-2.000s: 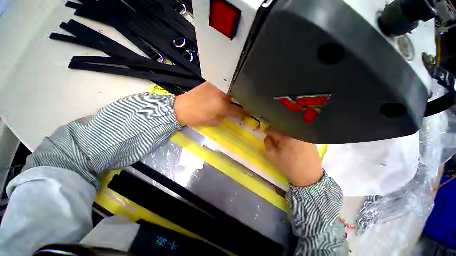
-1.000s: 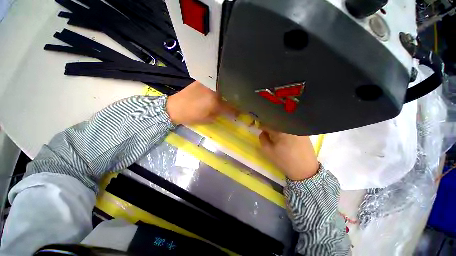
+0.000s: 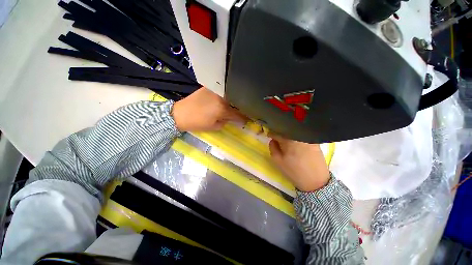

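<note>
My left hand (image 3: 203, 110) reaches under the lower edge of the dark grey sewing machine head (image 3: 331, 72), fingers pointing right. My right hand (image 3: 300, 159) is under the same edge from the right, with a yellow wrap (image 3: 265, 130) near its fingertips. A small dark bit shows between the hands, too small to tell what it is. The machine head hides part of the fingers, so I cannot tell what either hand holds. Black webbing straps (image 3: 111, 74) lie fanned on the table at the upper left, with silver rings (image 3: 177, 49) among them.
Loose black straps (image 3: 171, 215) lie on clear plastic (image 3: 243, 199) near my lap. Yellow tape (image 3: 235, 173) crosses the work surface. A white bag or cloth (image 3: 383, 160) and crumpled clear plastic are at right, with a red cord (image 3: 360, 227) and a blue bin (image 3: 460, 217).
The view has shifted a little, so the machine head sits further left than two seconds ago. Both hands stay under the head, with only slight finger movement.
</note>
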